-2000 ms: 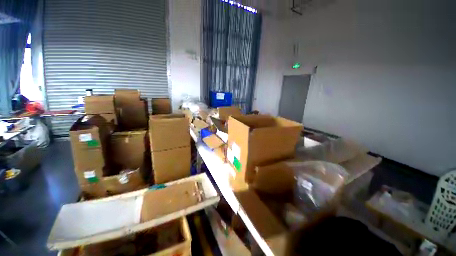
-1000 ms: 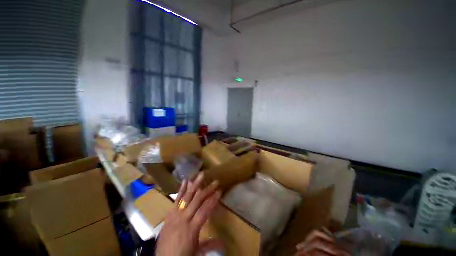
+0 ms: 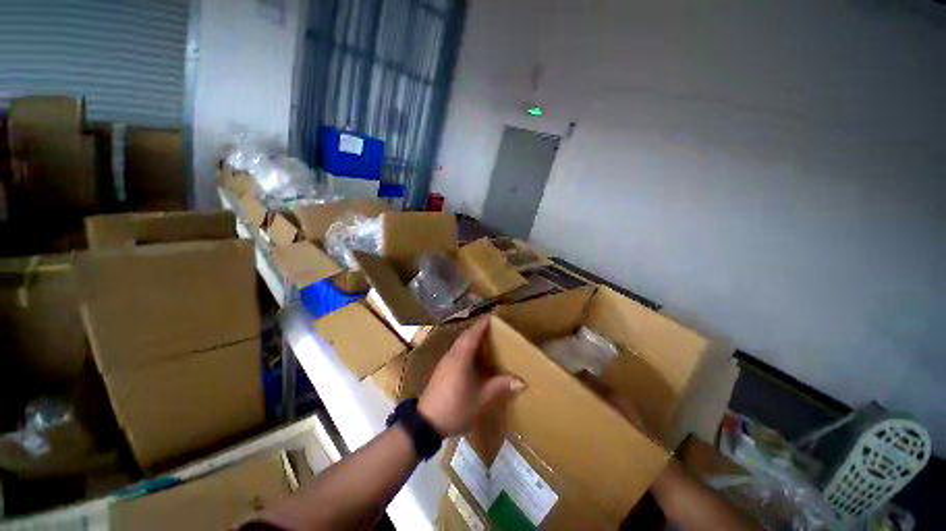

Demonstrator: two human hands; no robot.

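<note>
An open brown carton (image 3: 581, 436) stands right in front of me, with a white label and a green mark on its near wall. Cloudy plastic-bagged material (image 3: 584, 351) lies inside it. My left hand (image 3: 462, 382), bare with a dark band at the wrist, grips the carton's left upper corner, thumb on the near wall and fingers behind the edge. My right hand (image 3: 629, 409) is inside the carton, mostly hidden by the near wall; its forearm comes over the right end. What its fingers do cannot be seen.
Open cartons with plastic bags (image 3: 441, 282) stand beyond on a long white table (image 3: 337, 386). Tall cartons (image 3: 176, 342) stand at left. Blue bins (image 3: 351, 154) are at the back. A white perforated plastic piece (image 3: 880, 456) and loose plastic bags (image 3: 768, 467) are at right.
The view has moved in close over the carton. My left hand has gone from open above the cartons to gripping this carton's corner. My right hand has reached inside it.
</note>
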